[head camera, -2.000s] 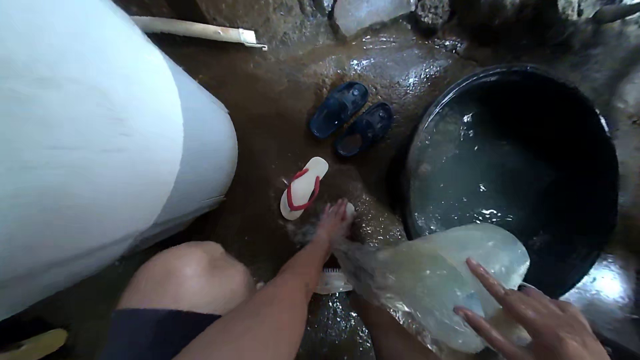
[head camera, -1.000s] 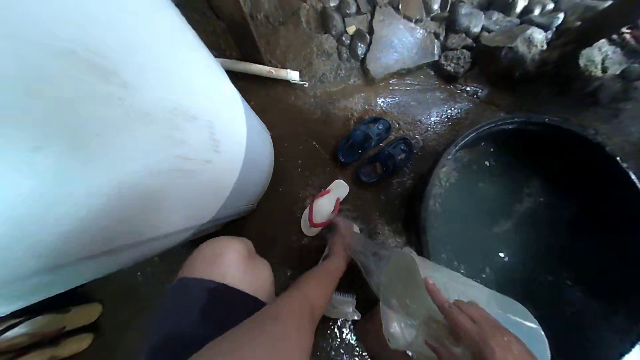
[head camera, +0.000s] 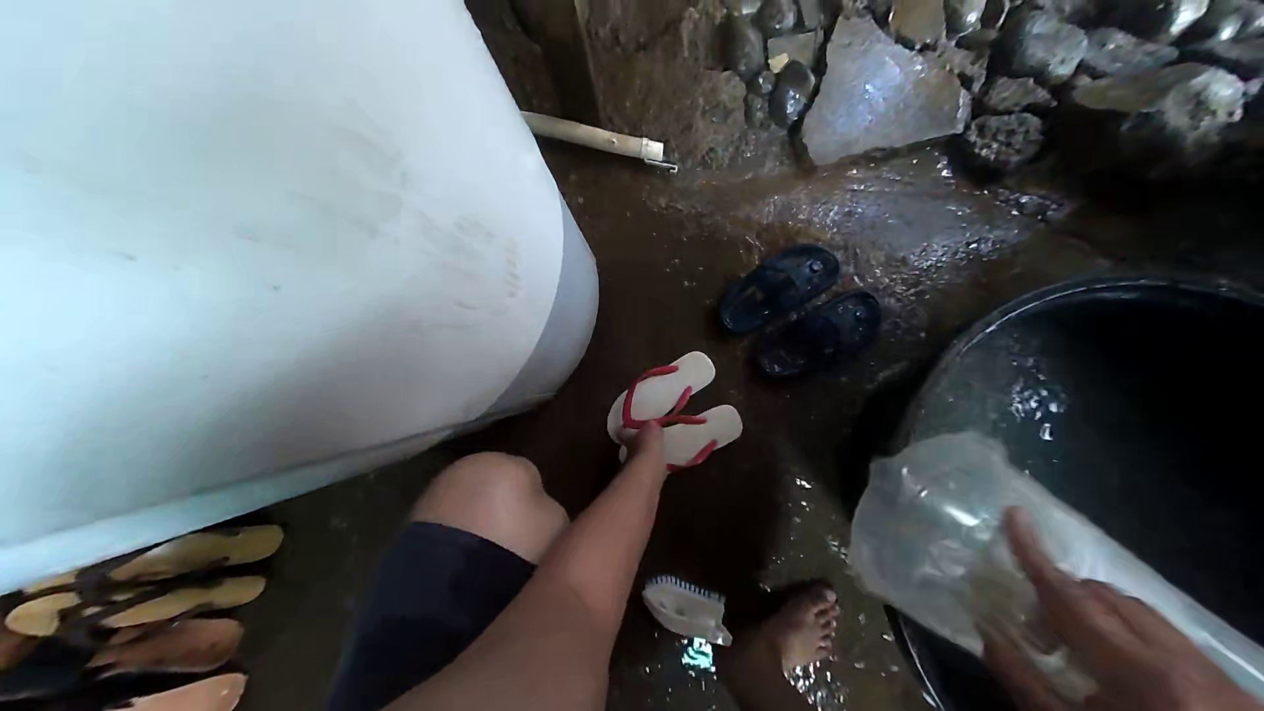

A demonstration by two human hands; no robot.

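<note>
My left hand (head camera: 644,440) is down at the heel end of a white flip-flop with red straps (head camera: 719,425), its fingers partly hidden. The matching flip-flop (head camera: 660,395) lies right beside it on the wet floor. My right hand (head camera: 1096,622), blurred, holds a translucent plastic container (head camera: 948,513) at the near rim of the large black tub (head camera: 973,331), which has water in it. A white scrub brush (head camera: 683,607) with bristles lies on the floor near my bare foot (head camera: 805,622).
Two dark blue slippers (head camera: 780,286) lie beyond the flip-flops. A big white rounded object (head camera: 296,247) fills the left. Several tan and brown sandals (head camera: 197,553) are at the lower left. A pale pipe (head camera: 592,136) and a stone wall (head camera: 879,89) stand at the back.
Water no longer pours over my left hand. The second white flip-flop now lies beside the first, and the right hand's container has tipped back toward the tub.
</note>
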